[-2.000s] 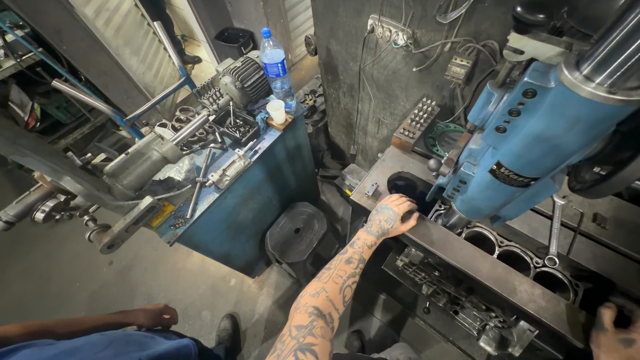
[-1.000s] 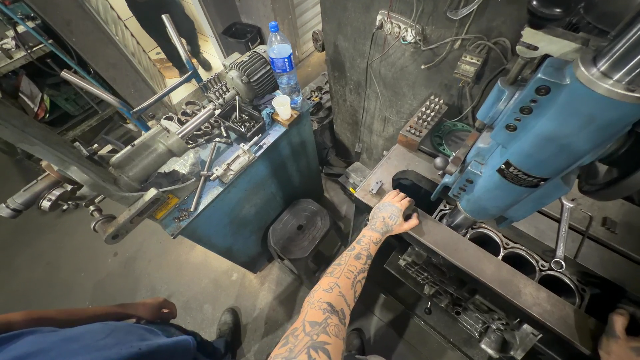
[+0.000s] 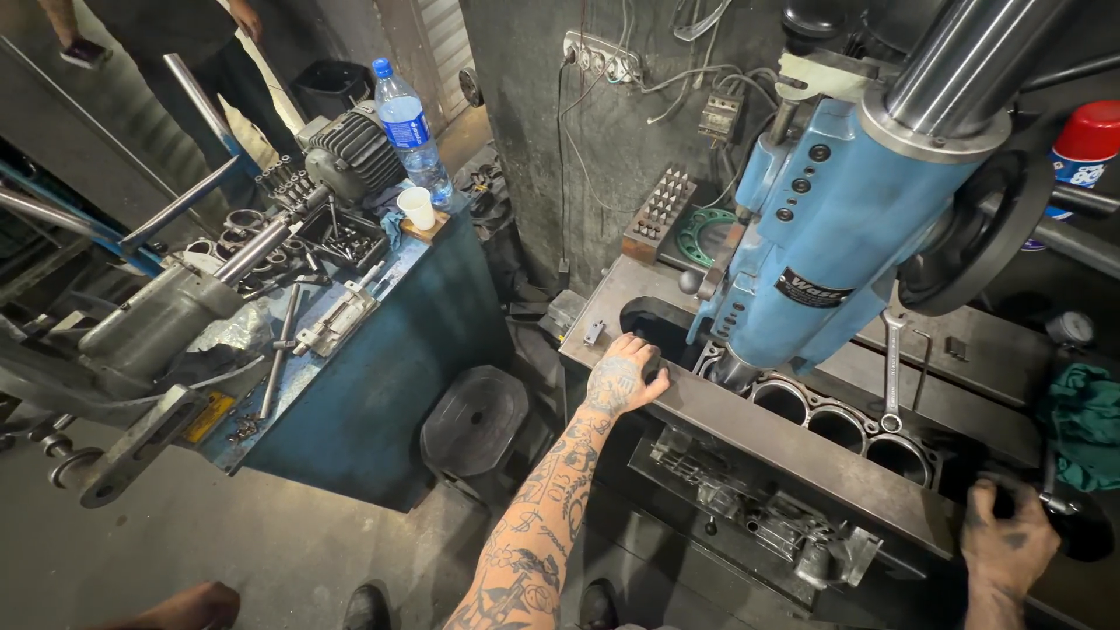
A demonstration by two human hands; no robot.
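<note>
My left hand (image 3: 623, 376) rests on the front rail of the machine's metal table (image 3: 787, 455), its fingers curled over the edge beside an oblong opening. Near the rail's right end is my right hand (image 3: 1011, 529), fingers bent; whether it grips anything cannot be told. Between them an engine block (image 3: 836, 429) with several open cylinder bores sits behind the rail. The blue head of a boring machine (image 3: 840, 236) stands over the block's left end, its spindle (image 3: 733, 372) at a bore. A combination wrench (image 3: 892, 372) and a hex key (image 3: 922, 372) lie behind the block.
A blue workbench (image 3: 376, 385) at left carries an electric motor (image 3: 354, 153), a water bottle (image 3: 409, 131), a paper cup (image 3: 416, 208) and metal parts. A black stool (image 3: 475, 420) stands between bench and machine. Another person's hand (image 3: 197, 605) is at lower left; someone stands behind the bench.
The other person's forearm at lower left has drawn back toward the frame's edge. More of the person behind the bench now shows. My left hand stays on the rail.
</note>
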